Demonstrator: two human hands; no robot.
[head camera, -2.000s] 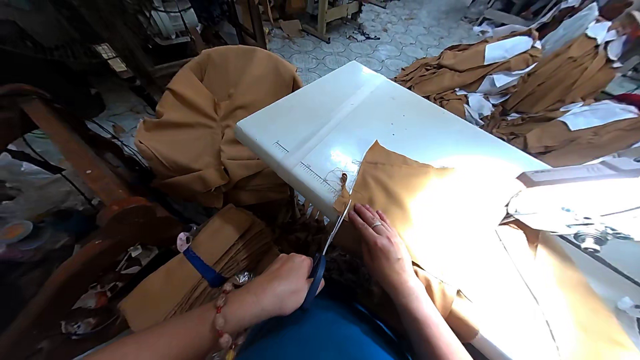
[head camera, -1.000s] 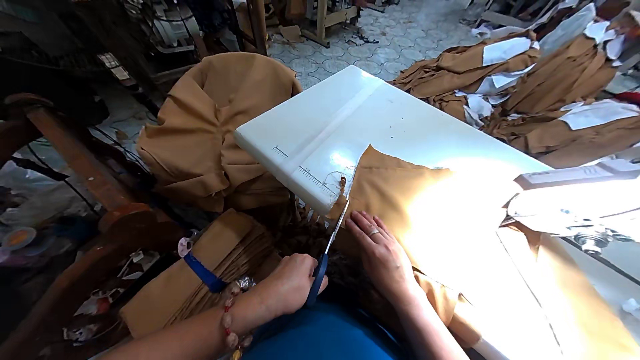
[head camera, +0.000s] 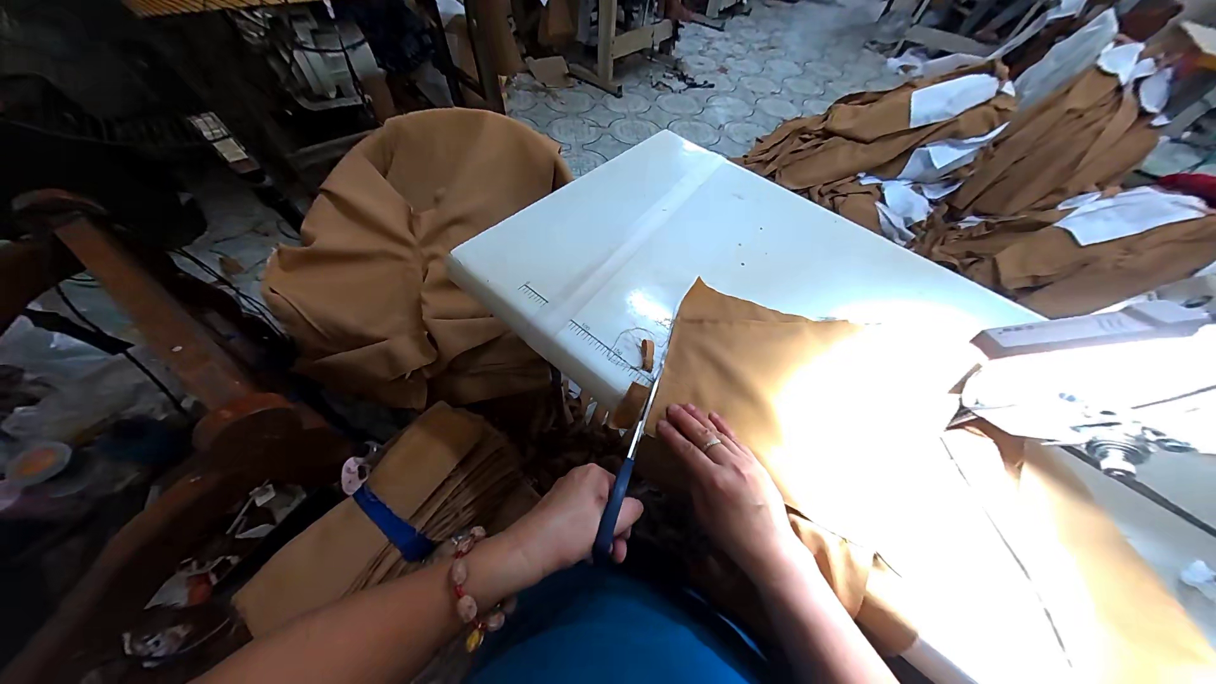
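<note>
My left hand (head camera: 587, 518), with a beaded bracelet at the wrist, is closed around the dark blue handles of a pair of scissors (head camera: 616, 508). Their metal blades lie along the left edge of a tan fabric panel (head camera: 731, 366), at the near edge of the white sewing machine table (head camera: 608, 228). A narrow tan scrap (head camera: 628, 408) sits just left of the blades, and a smaller scrap (head camera: 647, 355) lies beyond it. Flat on the panel's near part rests my right hand (head camera: 727, 475), a ring on one finger, its fingers slightly spread. Bright light washes out the panel's right part.
At the right stands a white sewing machine head (head camera: 1092, 380). A bundle of tan fabric pieces (head camera: 418, 513) tied with a blue strip is at the lower left. Draped tan cloth (head camera: 427, 237) lies beyond the table's left side, and heaped tan garment pieces (head camera: 1045, 171) are at the upper right.
My left hand and the scissors have moved slightly forward and to the right along the panel's edge. My right hand stays on the panel in nearly the same place.
</note>
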